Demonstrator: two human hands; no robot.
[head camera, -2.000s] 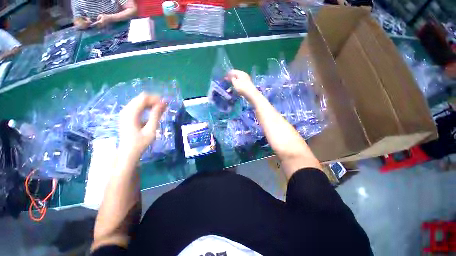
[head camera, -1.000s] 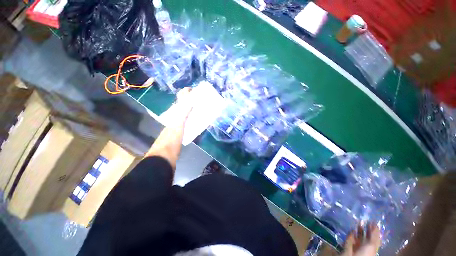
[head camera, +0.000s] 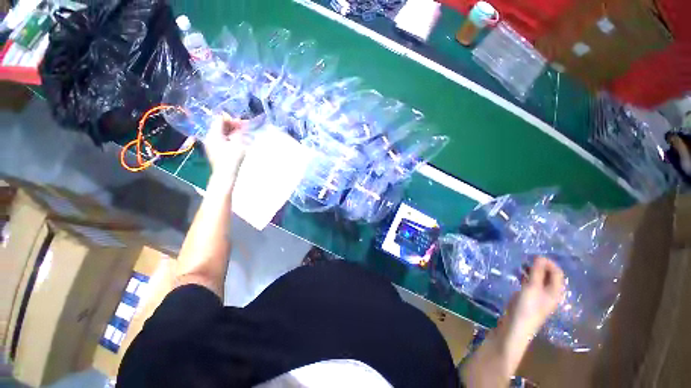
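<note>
My left hand is at the upper left corner of a white sheet, against the clear bags; whether it grips a bag or the sheet is unclear. My right hand rests on or just over the bagged units at the right; its grip is blurred. More bagged units stand in a row left of centre, open bag ends up. A small white-and-blue retail box lies between the two groups.
Green bench with a pale rail. Black plastic bag, orange cord and clear bottle at the left end. Brown cartons on the floor at left. Large open carton at right. Cup across the bench.
The view swung left from the first frame. My left hand moved from over the bags to the sheet, then to its upper corner. My right hand let go of a raised bag and lowered onto the right group.
</note>
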